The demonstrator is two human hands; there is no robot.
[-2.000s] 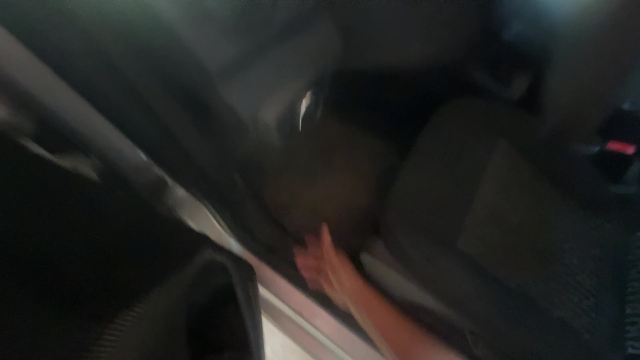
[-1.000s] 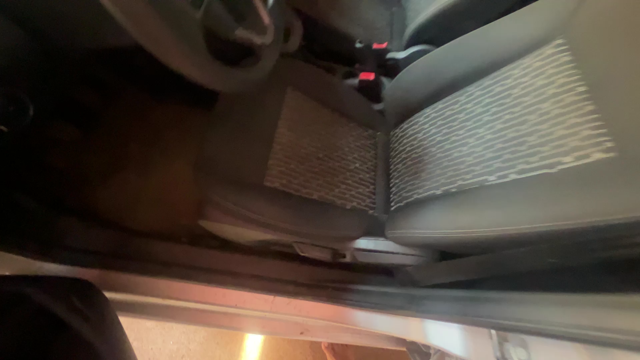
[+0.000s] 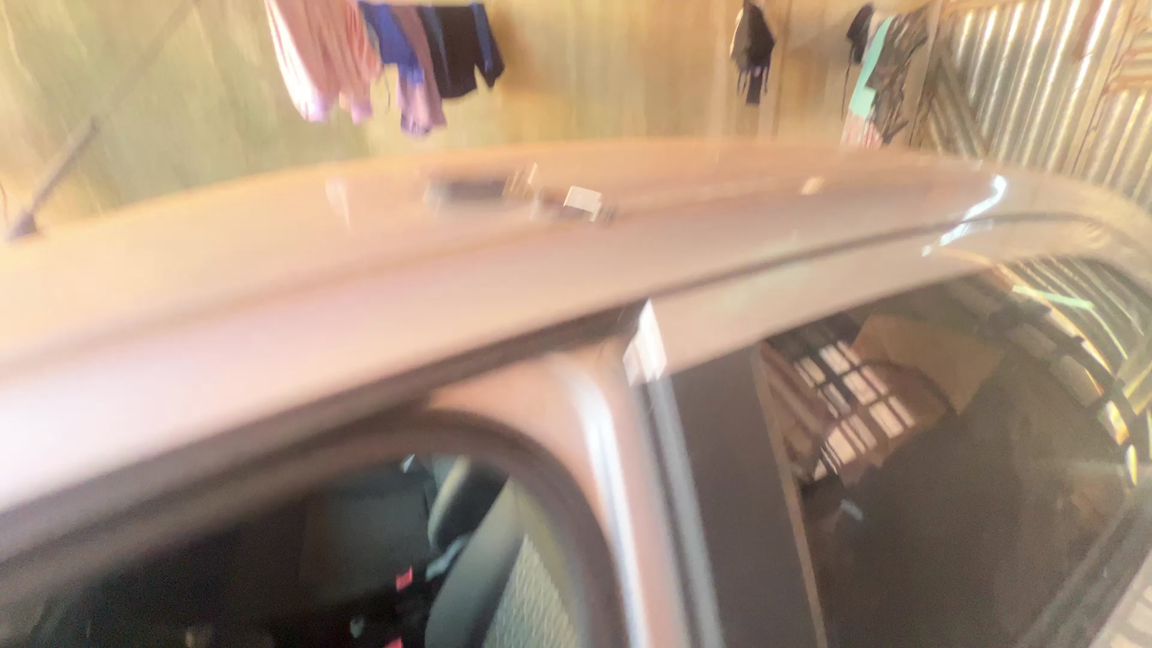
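Note:
Neither my left hand nor my right hand shows in the head view. A light-coloured car roof (image 3: 378,270) fills the middle of the picture, blurred by motion. On the roof lie a small dark object (image 3: 472,189) and a small pale square item (image 3: 583,199), too blurred to name. Below the roof edge, the open front doorway shows part of a car seat with patterned fabric (image 3: 531,576) and a red seat-belt buckle (image 3: 404,579). The rear side window (image 3: 945,504) at the right reflects a barred window and corrugated sheets.
Behind the car, clothes (image 3: 324,54) hang along a wall (image 3: 612,81). More garments (image 3: 754,45) hang farther right. Corrugated metal sheeting (image 3: 1035,81) stands at the upper right. A roof antenna (image 3: 63,166) rises at the left.
The view has swung up from the car's interior to its roof. A hand seen low in the footwell two seconds ago is out of view.

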